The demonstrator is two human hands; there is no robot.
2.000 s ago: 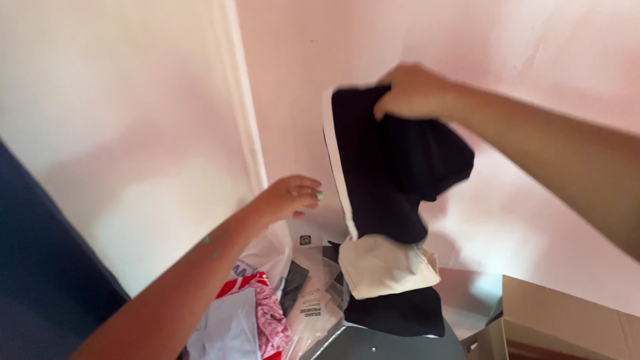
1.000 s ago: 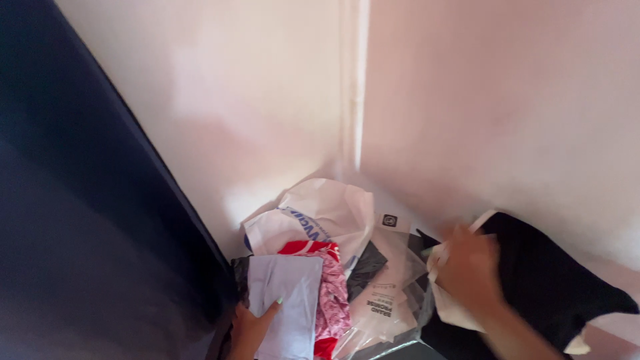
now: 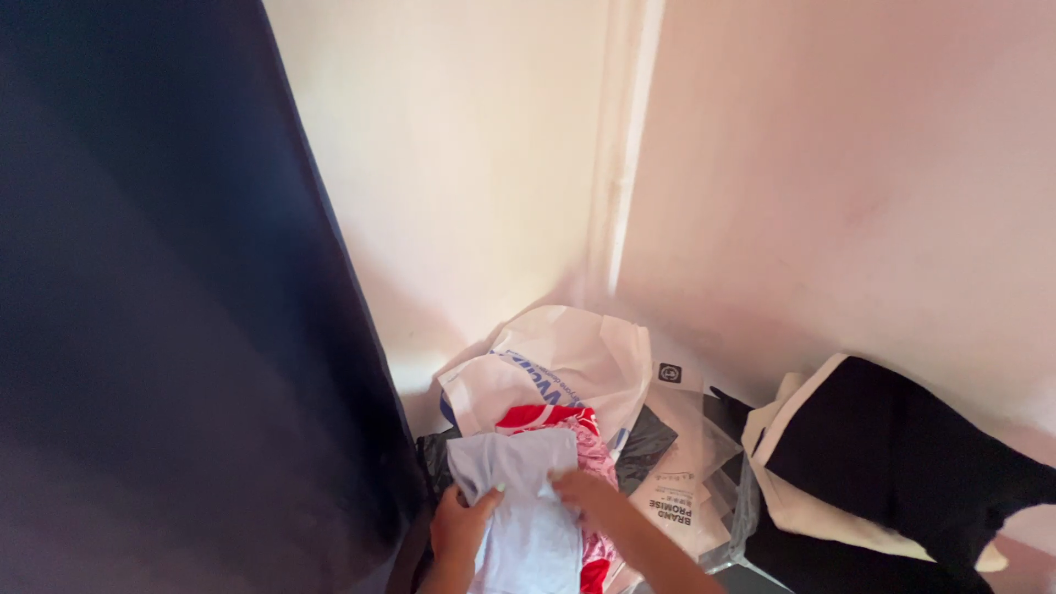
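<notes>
A folded pale grey-white cloth (image 3: 528, 520) lies over a red and pink patterned cloth (image 3: 596, 454). At its left edge is my left hand (image 3: 464, 520), with the thumb on top and the fingers partly hidden. My right hand (image 3: 582, 491) touches the pale cloth's upper right part, its fingertips blurred. To the right, a black cloth with a pale edge (image 3: 891, 454) is draped over a cream cloth (image 3: 825, 507), with no hand on it.
A white plastic bag with blue print (image 3: 569, 346) is behind the cloths, against the wall corner. Clear printed plastic packaging (image 3: 681, 495) and a dark grey plastic piece (image 3: 648, 445) lie right of them. A large dark blue panel or fabric (image 3: 190, 330) fills the left side.
My right hand has let go of the black cloth, which it held up two seconds ago, and has moved left to the pale cloth. My left hand has come down to that cloth.
</notes>
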